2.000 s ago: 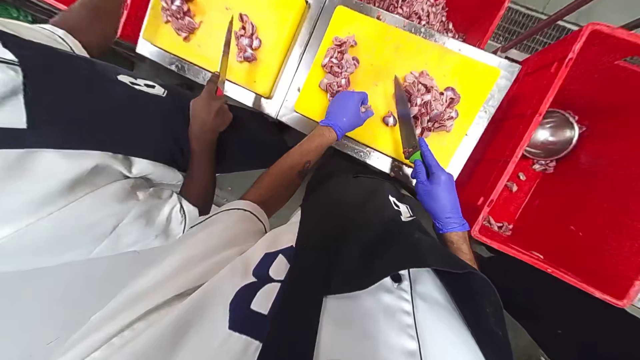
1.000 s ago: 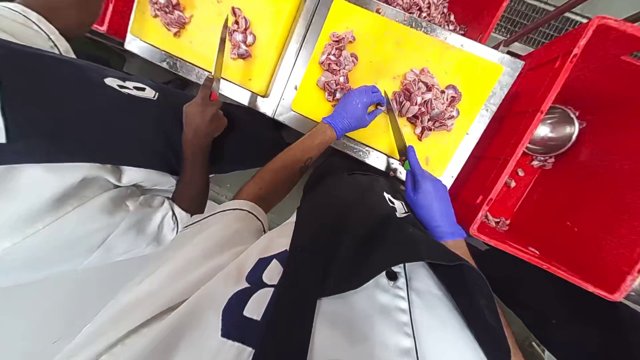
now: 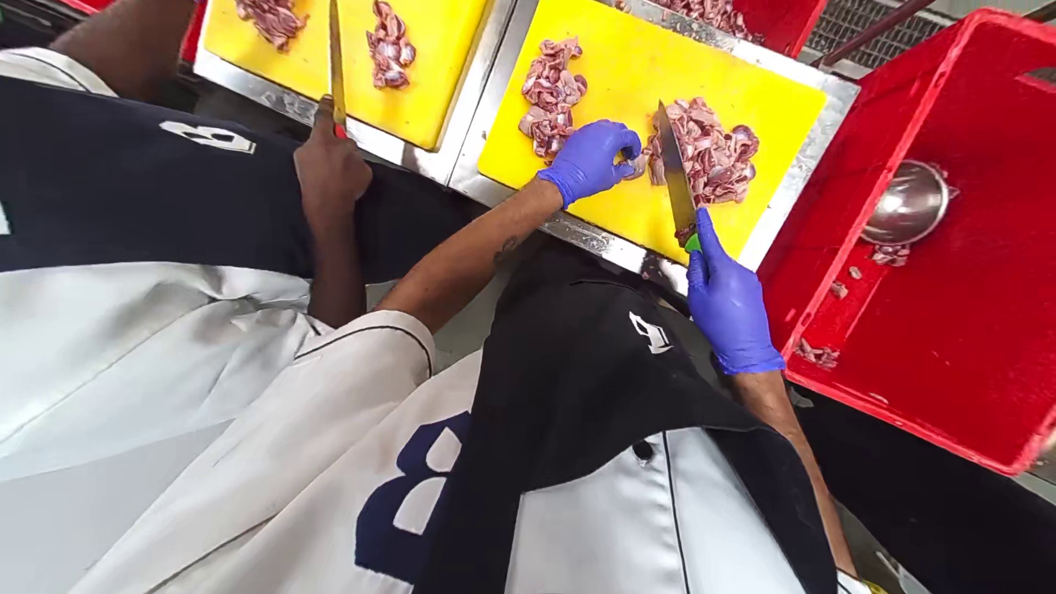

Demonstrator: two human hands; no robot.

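My left hand (image 3: 596, 158), in a blue glove, rests low on a yellow cutting board (image 3: 610, 74) with curled fingers on a small meat piece (image 3: 636, 167). In my right hand (image 3: 730, 301), gloved alike, is a kitchen knife (image 3: 676, 172) with a green handle, its blade pointing up the board along the left edge of the larger pile of meat pieces (image 3: 716, 153). A narrower pile of meat (image 3: 551, 95) lies on the board's left side, above my left hand.
At right stands a red crate (image 3: 982, 305) holding a steel bowl (image 3: 907, 202) and meat scraps. To the left, a co-worker's bare hand (image 3: 330, 169) holds another knife (image 3: 336, 66) over a second yellow board (image 3: 445, 49) with meat. More meat (image 3: 709, 12) lies beyond my board.
The knife in my right hand was over the board near the right pile, then came to my left fingers, and is now back at that pile's left edge. The co-worker's knife stays raised.
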